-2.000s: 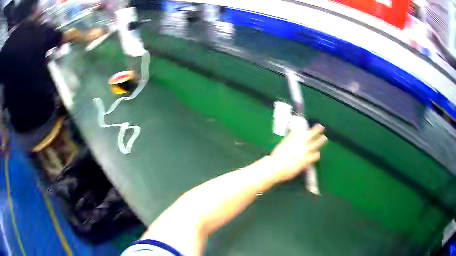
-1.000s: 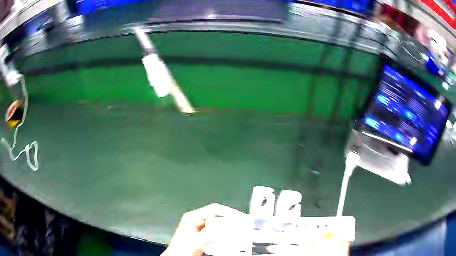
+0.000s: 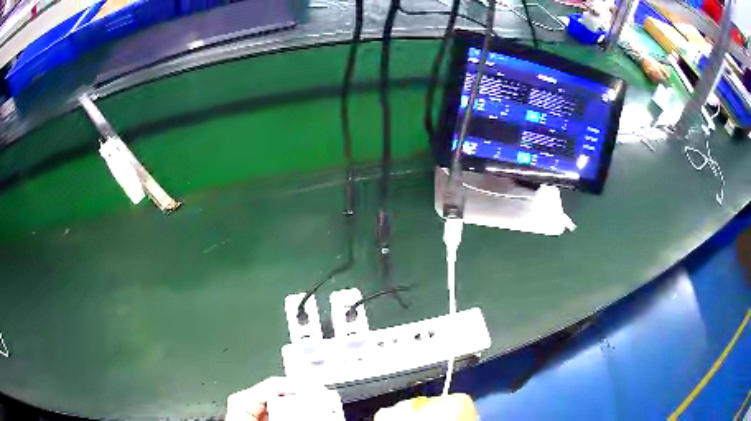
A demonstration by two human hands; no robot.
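Observation:
Two white chargers, one on the left (image 3: 301,311) and one on the right (image 3: 349,308), stand in the white power strip (image 3: 412,344), each with a thin black lead in it. My left hand (image 3: 262,401) is cut off by the bottom edge below the strip; a washed-out white shape beside its fingers may be a charger. My right hand (image 3: 426,408) shows only as a strip of fingers at the bottom edge. The white cable (image 3: 451,284) runs straight down across the strip to it. The tester screen (image 3: 535,115) is lit blue above a white stand (image 3: 502,205).
Black cables (image 3: 385,148) hang over the bench mid-view. A pale metal strip (image 3: 150,185) lies slantwise at left with a white charger (image 3: 123,171) beside it. Blue bins (image 3: 58,49) and a dark panel (image 3: 189,41) are at the rear. Blue floor shows at lower right.
The view has swung right. The left arm, earlier reaching to the chargers by the metal strip, is back at the power strip. The right hand's fingers now show at the end of the cable.

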